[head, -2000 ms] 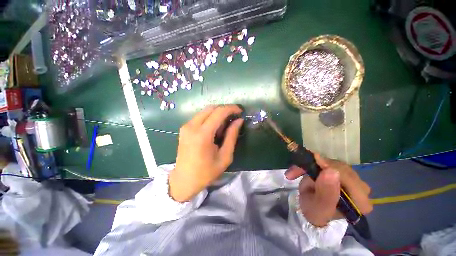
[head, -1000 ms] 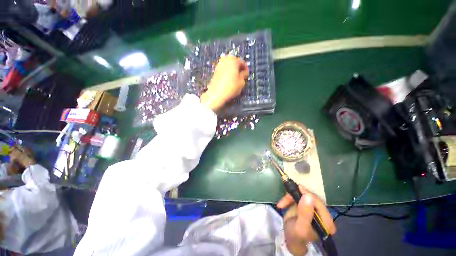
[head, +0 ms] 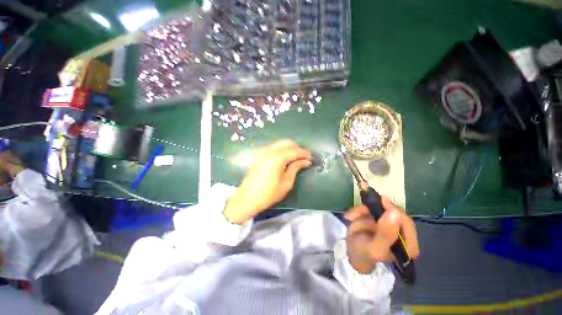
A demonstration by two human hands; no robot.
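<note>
My right hand (head: 383, 237) holds the black soldering iron (head: 372, 200) with yellow stripes; its tip is at the lower left rim of the round tip-cleaning pot (head: 396, 132), which is filled with silvery bits. My left hand (head: 269, 178) rests low over the green mat, left of the iron, with its fingers bent and close together. Whether something small is between its fingertips is too blurred to tell. Small silvery bits (head: 325, 163) lie on the mat just right of these fingertips. Thin solder wire (head: 175, 146) runs from the spool (head: 115, 140) toward my left hand.
A pile of small leaded discs (head: 265, 111) lies behind my left hand. The clear component tray (head: 308, 80) and a disc-filled tray (head: 163, 61) stand at the back. A black fan (head: 461, 101) stands right. A blue stick (head: 148, 166) lies left. Another person's sleeve (head: 37, 215) shows far left.
My left hand has come back from the component tray to the mat near the silvery bits. The iron tip has moved from the mat to the pot's rim. The camera view has shifted.
</note>
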